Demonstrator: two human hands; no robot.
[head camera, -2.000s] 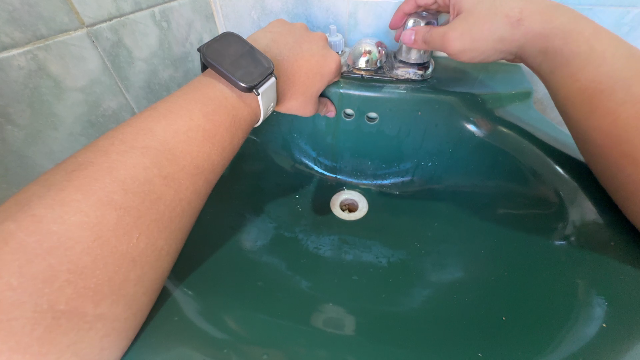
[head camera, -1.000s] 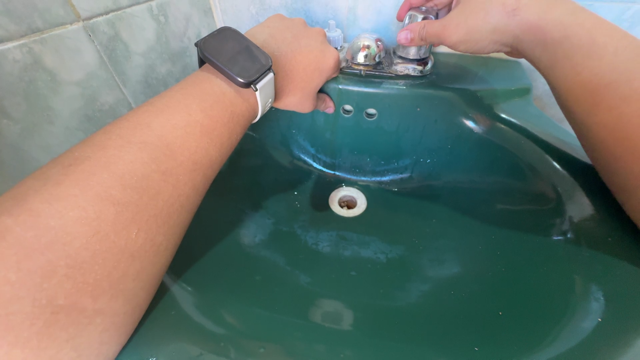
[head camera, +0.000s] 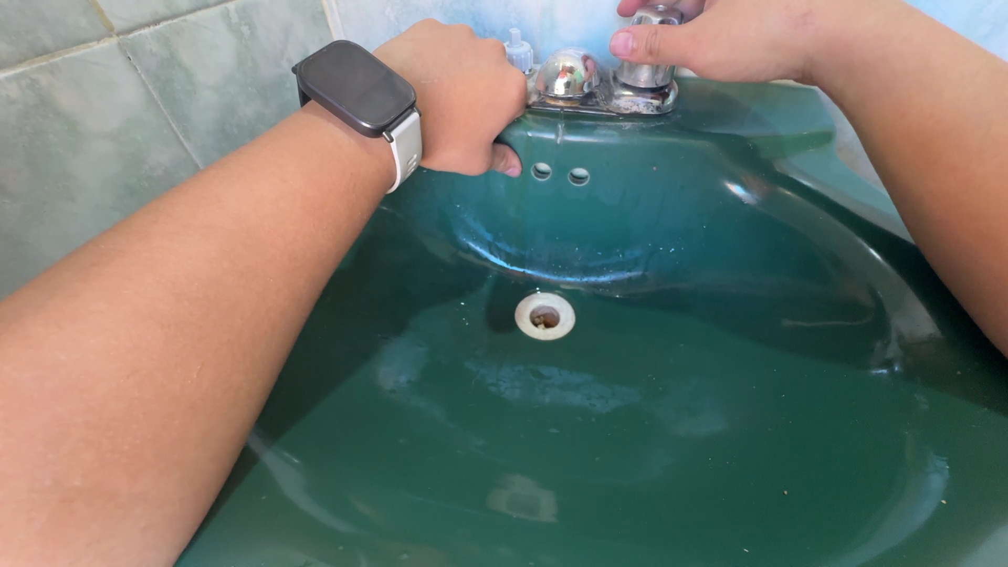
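My right hand (head camera: 685, 39) grips the clear and chrome faucet handle (head camera: 650, 59) on the right side of the chrome faucet (head camera: 567, 75), thumb in front and fingers behind. My left hand (head camera: 465, 94), with a dark smartwatch (head camera: 358, 87) on its wrist, rests at the back left edge of the green sink basin (head camera: 669, 441). Its fingers are curled, its thumb lies against the basin wall, and what is under the palm is hidden. The white drain ring (head camera: 521, 316) lies in the basin below two overflow holes (head camera: 579, 176).
A translucent plastic nozzle (head camera: 517, 52) stands behind the faucet, just right of my left hand. Marbled wall tiles (head camera: 94, 142) rise on the left, and a bluish wall (head camera: 441, 12) stands behind the faucet. My left forearm crosses the basin's left side.
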